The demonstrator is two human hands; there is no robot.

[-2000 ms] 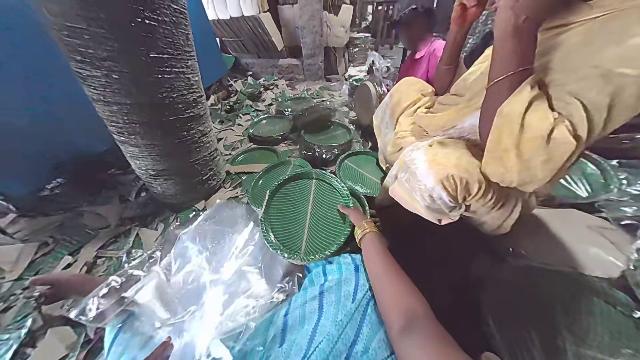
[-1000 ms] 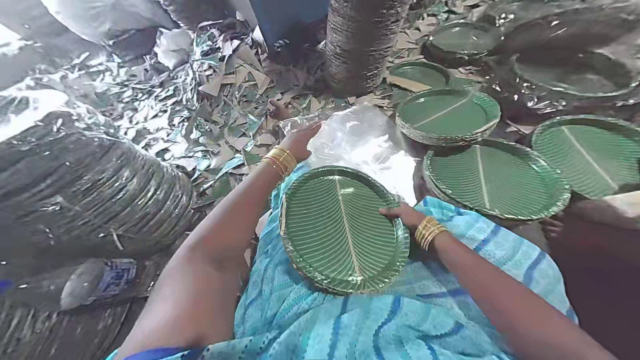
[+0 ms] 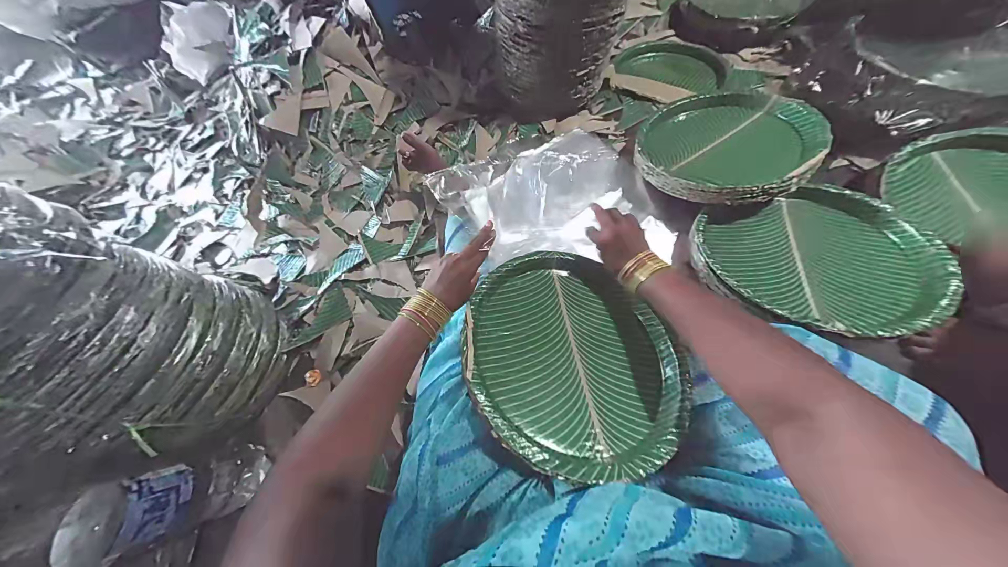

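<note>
A stack of green leaf-patterned disposable plates (image 3: 579, 370) rests on the blue patterned cloth over my lap. Just beyond its far rim lies a clear plastic bag or sheet (image 3: 551, 185). My right hand (image 3: 618, 240) is on the plastic with its fingers bent; whether it pinches the film cannot be made out. My left hand (image 3: 461, 272) is beside the plastic's near left edge and the stack's upper left rim, fingers extended and holding nothing visible. More plate stacks stand to the right, one farther off (image 3: 732, 146) and one nearer (image 3: 827, 260).
Card and foil offcuts (image 3: 339, 197) cover the floor at the left and ahead. A long plastic-wrapped stack (image 3: 142, 315) and a plastic bottle (image 3: 150, 504) lie at the left. An upright wrapped column (image 3: 555, 51) stands ahead. A blurred part of another person (image 3: 988, 276) shows at the right edge.
My right hand has left the rim of the plates on my lap and moved forward onto the plastic. The plates were beside the other stacks two seconds ago and were on my lap one second ago.
</note>
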